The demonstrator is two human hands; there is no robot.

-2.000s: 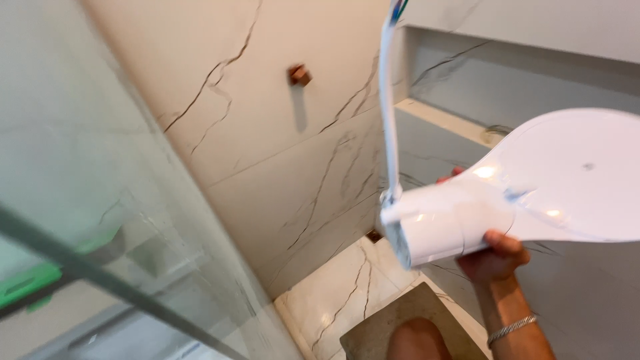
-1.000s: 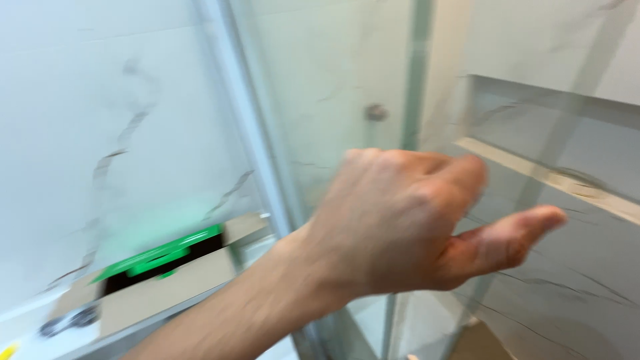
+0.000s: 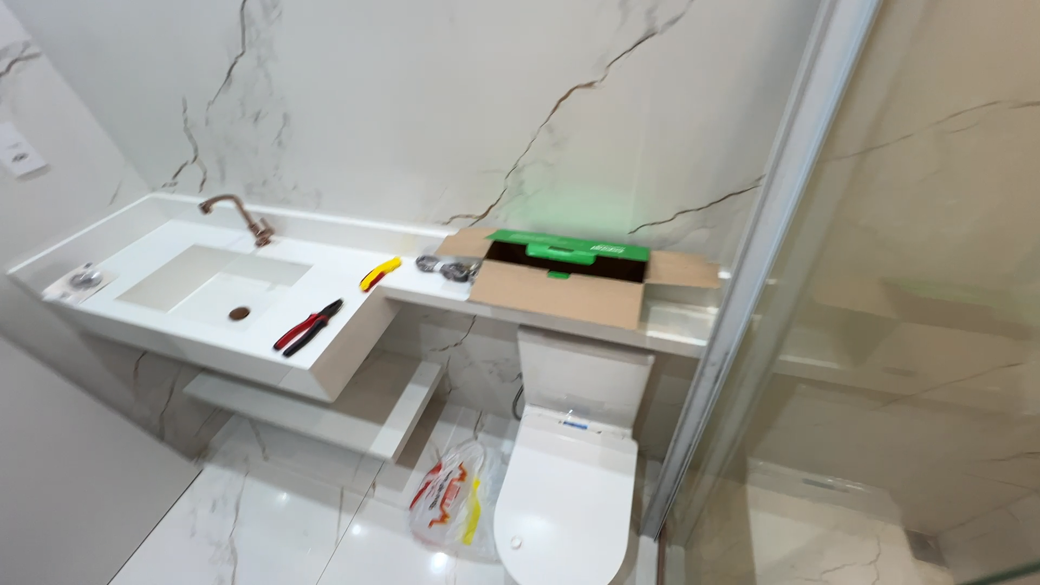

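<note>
Neither of my hands shows in the head view now. On the white counter [image 3: 325, 236] lie pliers with red and black handles [image 3: 307, 329], near its front edge. A yellow and red utility knife or similar tool [image 3: 379, 275] rests farther back, to the right of the basin [image 3: 231, 305]. Beside it are wrapped dark coiled items [image 3: 447, 268], too small to name. An open cardboard box with a green lid edge [image 3: 561, 296] stands on the narrow shelf over the toilet, its flaps spread; its inside is dark.
A copper-coloured faucet [image 3: 244, 219] rises behind the basin. Below the box is the toilet with its lid down [image 3: 569, 487], and a printed plastic bag [image 3: 451, 500] lies on the floor beside it. The metal-framed shower glass [image 3: 756, 260] stands at the right.
The view has swung from the shower to the basin and toilet. The hand seen one second ago and the white shower head held two seconds ago are out of view.
</note>
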